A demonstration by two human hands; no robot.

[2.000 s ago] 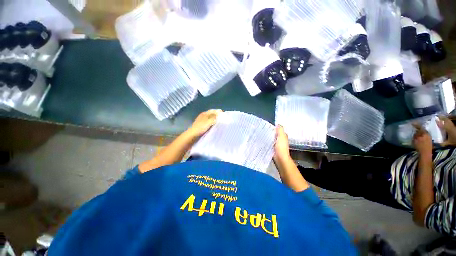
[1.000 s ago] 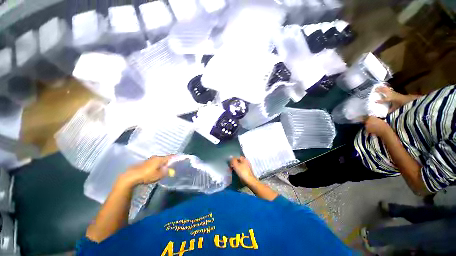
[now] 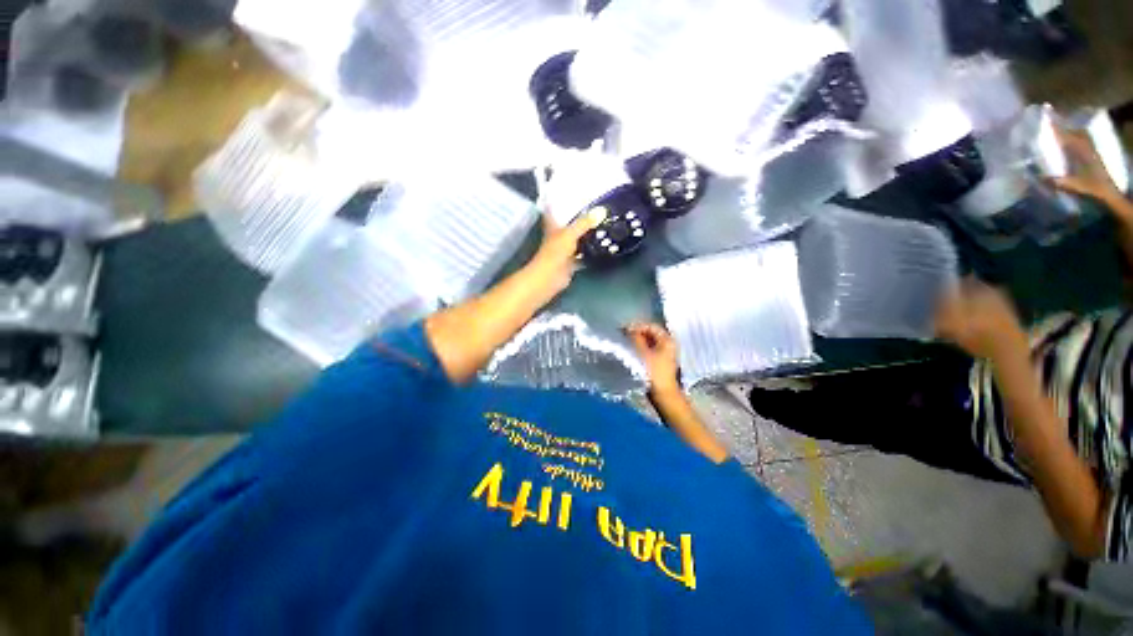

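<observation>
My left hand (image 3: 565, 246) reaches forward and grips a white dome camera with a black front (image 3: 613, 229); a yellow band shows at a fingertip. The camera lies at the bench's middle, beside another black camera front (image 3: 671, 181). My right hand (image 3: 651, 353) pinches the right edge of a clear ribbed air bag (image 3: 559, 353). The bag's mouth is spread open, close to my chest. Its lower part is hidden by my shirt.
More air bags lie left (image 3: 342, 288) and right (image 3: 736, 308) on the green mat (image 3: 174, 326). Racked cameras (image 3: 47, 383) stand far left. Bagged and loose cameras lie behind. A person in a striped shirt works at the right, a hand (image 3: 982, 317) near a bag.
My left hand has left the bag's rim and moved forward and right onto the camera. The bag's mouth stays open by my right hand. The other person's hands have moved apart.
</observation>
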